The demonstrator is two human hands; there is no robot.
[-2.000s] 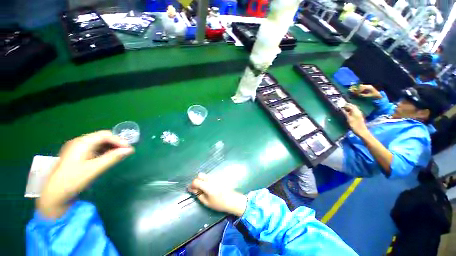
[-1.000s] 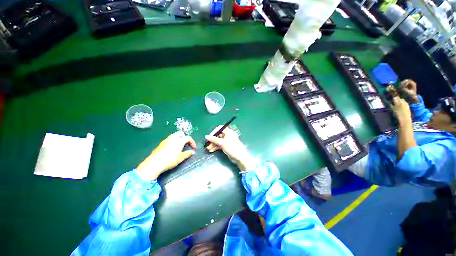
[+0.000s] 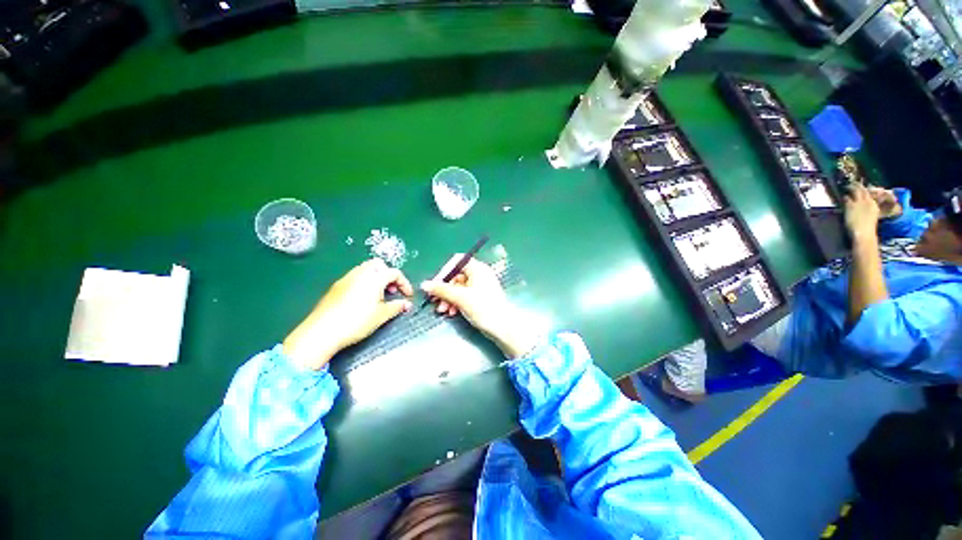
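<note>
My right hand [image 3: 472,294] holds dark tweezers [image 3: 461,259] like a pen, their tip pointing down and left toward my left fingertips. My left hand [image 3: 359,305] is beside it, thumb and index finger near each other; whether a tiny part is between them is too small to tell. A clear strip with fine marks [image 3: 396,340] lies on the bench under and between my hands. A loose pile of whitish bits [image 3: 387,247] lies just beyond my left fingers. The left cup [image 3: 287,228] holds greyish-white bits and the right cup [image 3: 455,194] holds whiter bits.
A black tray with silvery units [image 3: 682,200] lies at right, by a plastic-wrapped post [image 3: 630,89]. A second tray [image 3: 789,158], a blue dish [image 3: 835,129] and a co-worker in blue [image 3: 886,316] are farther right. A white sheet [image 3: 128,315] lies at left. Black trays stand at the back.
My left hand has come from the left to beside my right hand. The tweezers now slant upright in my right hand at the strip. The head view has shifted.
</note>
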